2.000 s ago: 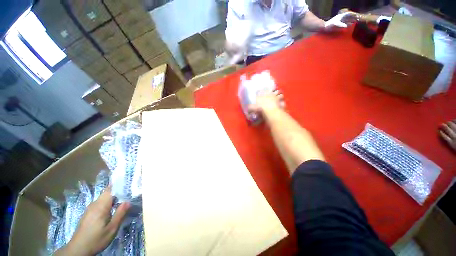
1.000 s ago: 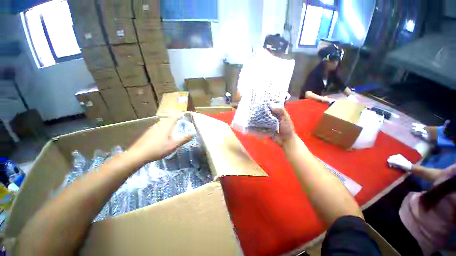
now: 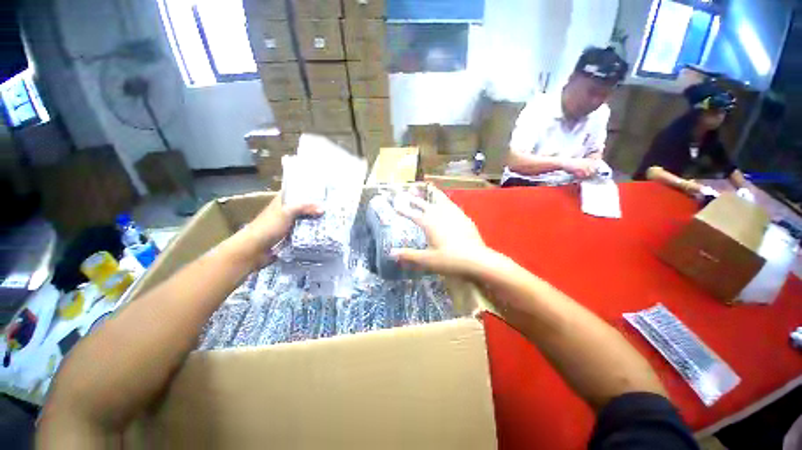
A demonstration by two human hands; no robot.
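A large open brown carton (image 3: pixel 343 378) stands in front of me with rows of bubble-bagged units (image 3: pixel 334 316) upright inside. My left hand (image 3: pixel 286 224) grips a bubble-bagged item (image 3: pixel 324 198) above the carton's far left part, its pale top end up. My right hand (image 3: pixel 440 233) is at the carton's far right corner, with fingers and thumb around another bubble-bagged unit (image 3: pixel 396 233). Another bubble-bagged unit (image 3: pixel 681 352) lies flat on the red table (image 3: pixel 563 352).
A small brown carton (image 3: pixel 717 246) stands on the table's right part. Two people sit across the table, one holding a white bag (image 3: pixel 601 195). Stacked cartons (image 3: pixel 325 79) and a fan (image 3: pixel 136 88) are behind. A cluttered side table (image 3: pixel 79 308) is at left.
The view has turned right. The bagged item held up by my right hand over the table is gone from there. My left hand now holds one up, and my right hand is at the carton corner.
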